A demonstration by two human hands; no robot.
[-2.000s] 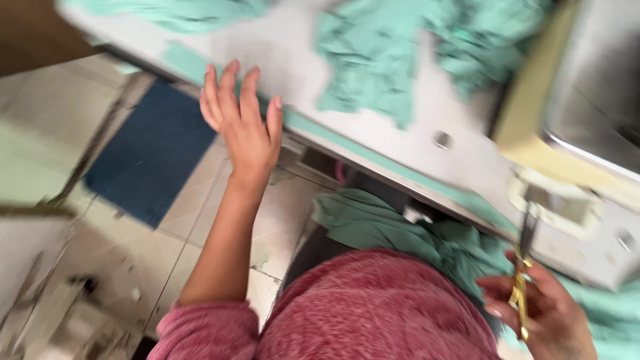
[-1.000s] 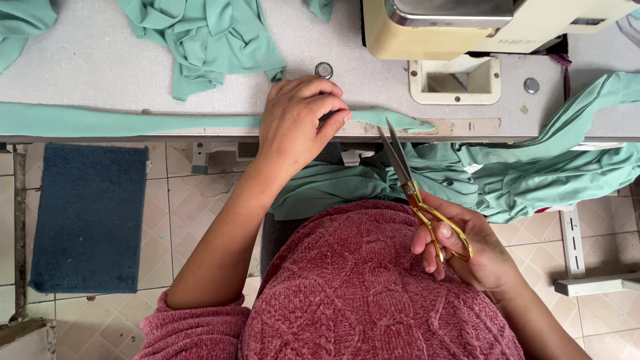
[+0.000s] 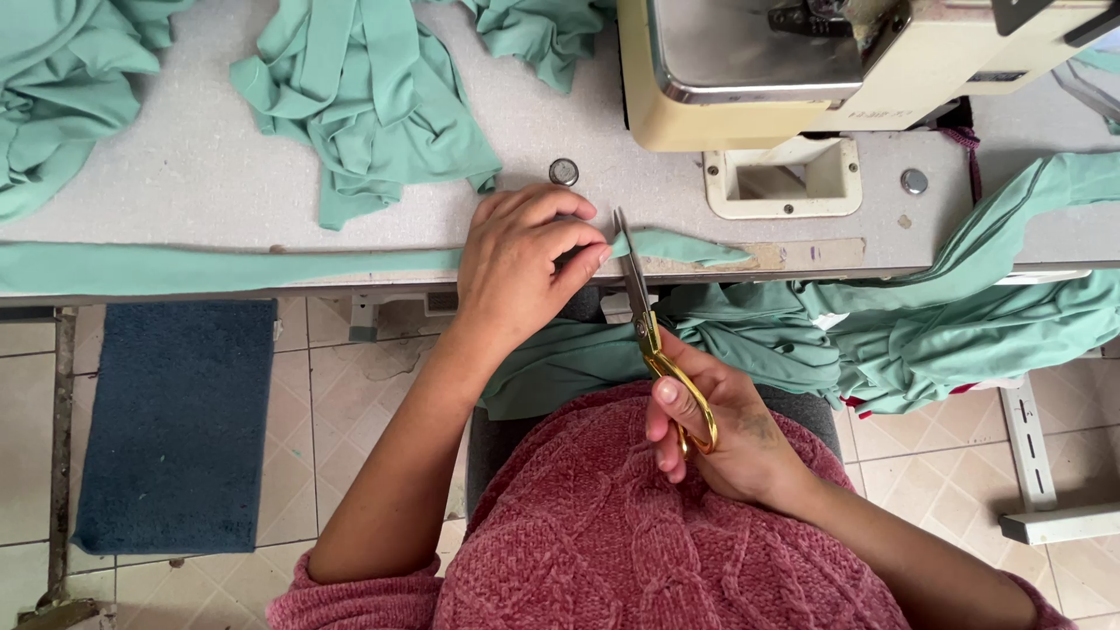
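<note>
A long strip of mint green fabric (image 3: 367,265) runs along the table's front edge. My left hand (image 3: 525,262) pinches it near its right end between thumb and fingers. My right hand (image 3: 722,411) holds gold-handled scissors (image 3: 646,328) by the finger loops. Their blades point up and lie across the strip just right of my left fingertips, nearly closed. The strip's loose, pointed end (image 3: 687,246) lies to the right of the blades. More green fabric (image 3: 752,337) is bunched over my lap, below the table edge.
A cream sewing machine (image 3: 735,122) stands at the upper right, behind a cream-framed opening (image 3: 783,210) in the tabletop. Crumpled green fabric pieces (image 3: 376,114) lie at the back left. A round metal knob (image 3: 563,172) is just beyond my left hand. A blue mat (image 3: 179,420) lies on the tiled floor.
My left hand has come to the strip, and between one second ago and now my right hand has brought the scissors up and left to it. The view has swung round since two seconds ago.
</note>
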